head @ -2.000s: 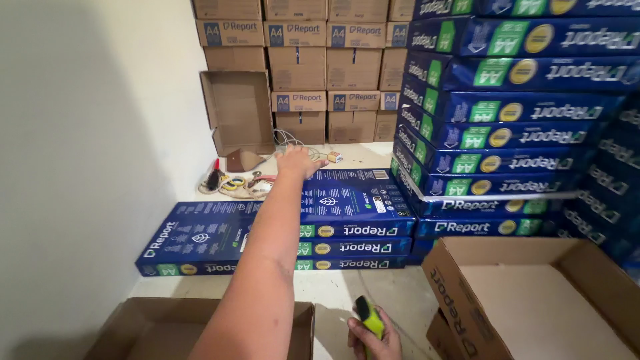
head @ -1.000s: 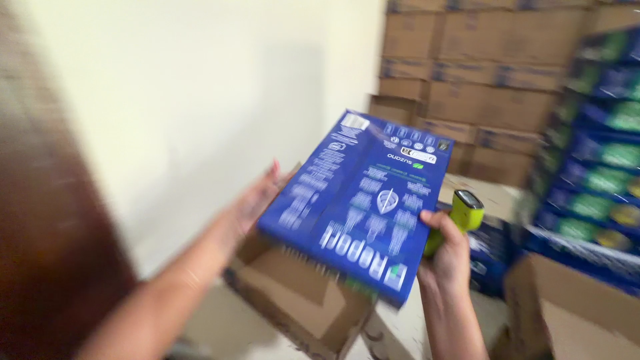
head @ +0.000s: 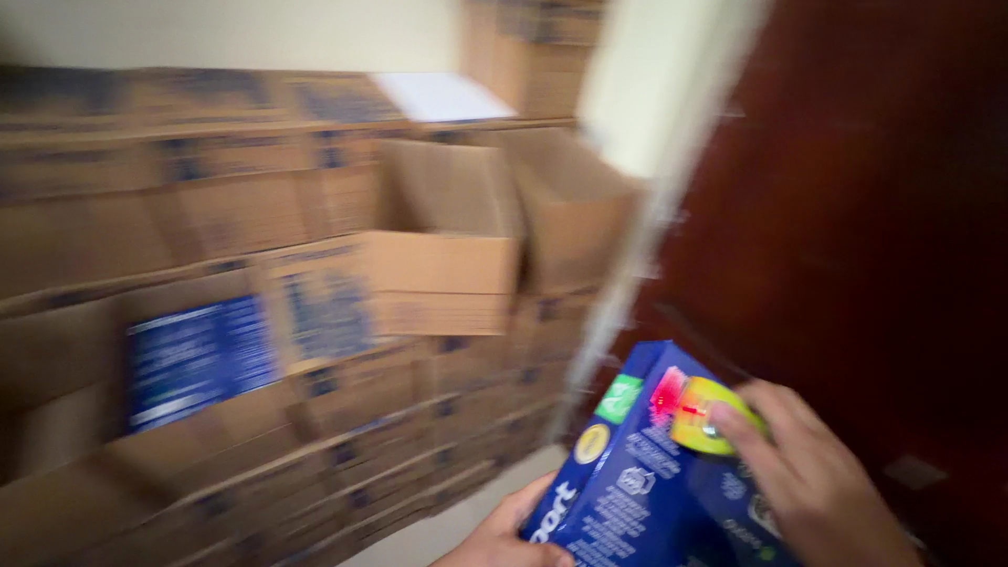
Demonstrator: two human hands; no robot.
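A blue ream of A4 paper is held low in the view, tilted. My left hand grips its near left edge, thumb on top. My right hand is at the ream's right side, holding a yellow-green handheld device against the top face. A red glow shows on the wrapper beside the device. The fingers below the device are partly hidden. At the left stands an open cardboard box with blue wrapped paper inside.
Stacked cardboard boxes line the wall. Two open empty boxes stand on the stack, and a white sheet lies behind. A dark reddish-brown door or panel fills the right side. Much is blurred.
The view has swung to the stacked boxes and dark panel. Two seconds ago my left hand reached over reams on the floor; now both hands are at a ream, with the device on its face.
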